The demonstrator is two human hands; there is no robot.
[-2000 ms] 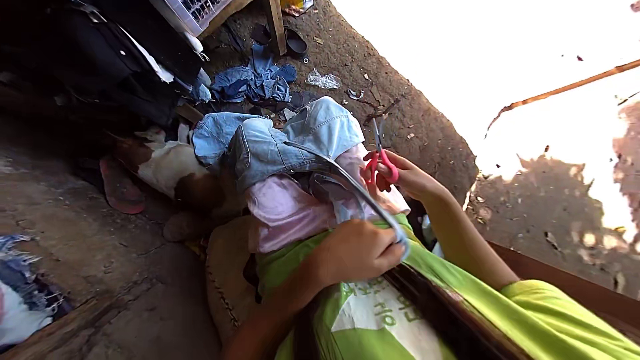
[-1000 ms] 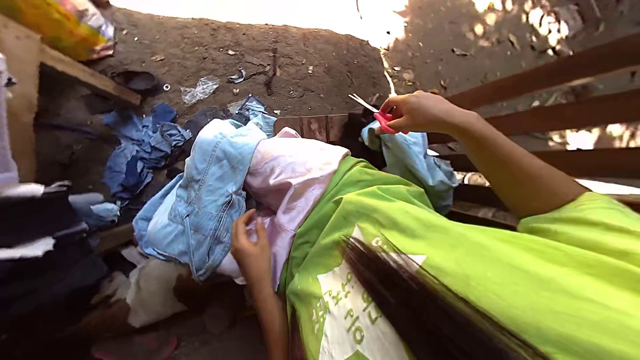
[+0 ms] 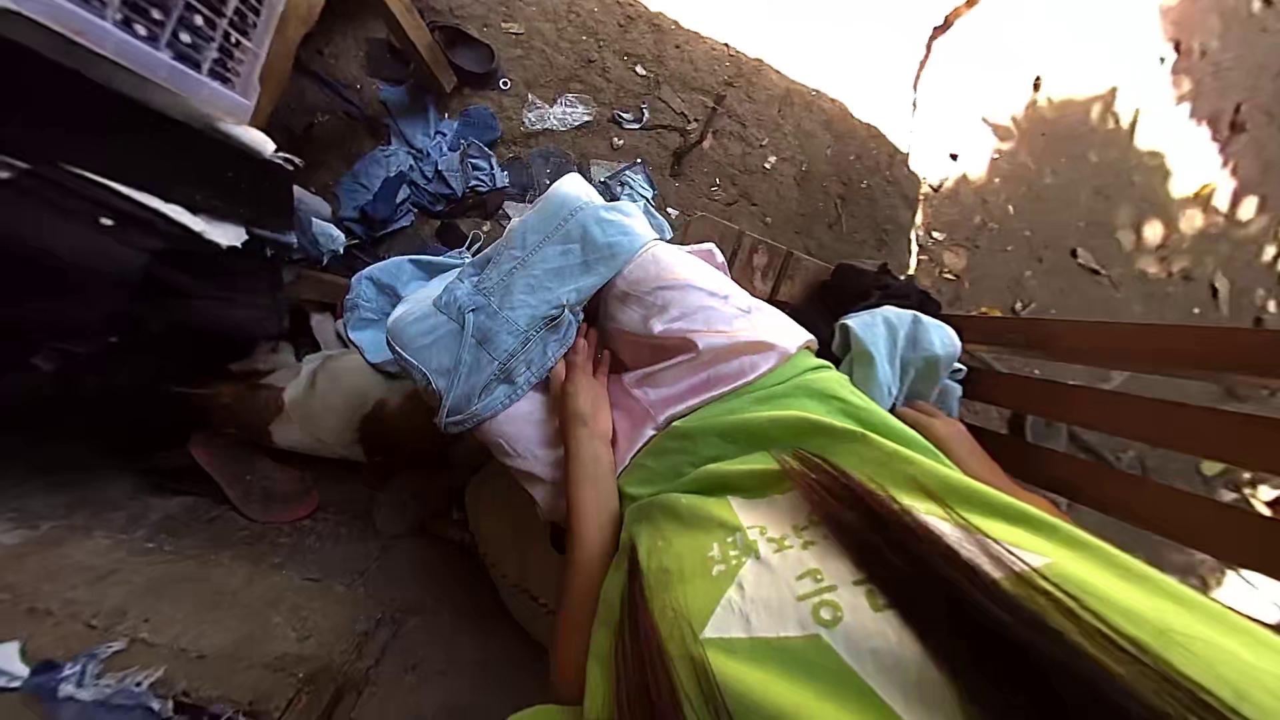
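A piece of light blue denim clothing (image 3: 510, 300) lies over my lap, on top of pink cloth (image 3: 690, 330). My left hand (image 3: 585, 385) rests on the pink cloth at the denim's lower right edge, fingers extended and holding nothing that shows. On my other side, my right hand (image 3: 930, 420) is at the lower edge of a second light blue denim piece (image 3: 890, 350); its fingers are mostly hidden, so its grip is unclear. The scissors are not visible.
Slatted wood (image 3: 1120, 345) runs along the right. Blue denim scraps (image 3: 420, 165) and clear plastic (image 3: 558, 113) lie on the dirt ground. A brown and white animal (image 3: 330, 405) lies at the left beside a sandal (image 3: 255, 478). A plastic crate (image 3: 180, 50) stands at upper left.
My right hand has moved down beside my hip, to the second denim piece; the red-handled scissors it held are out of sight. Two seconds ago my left hand held a denim strip, now gone from it.
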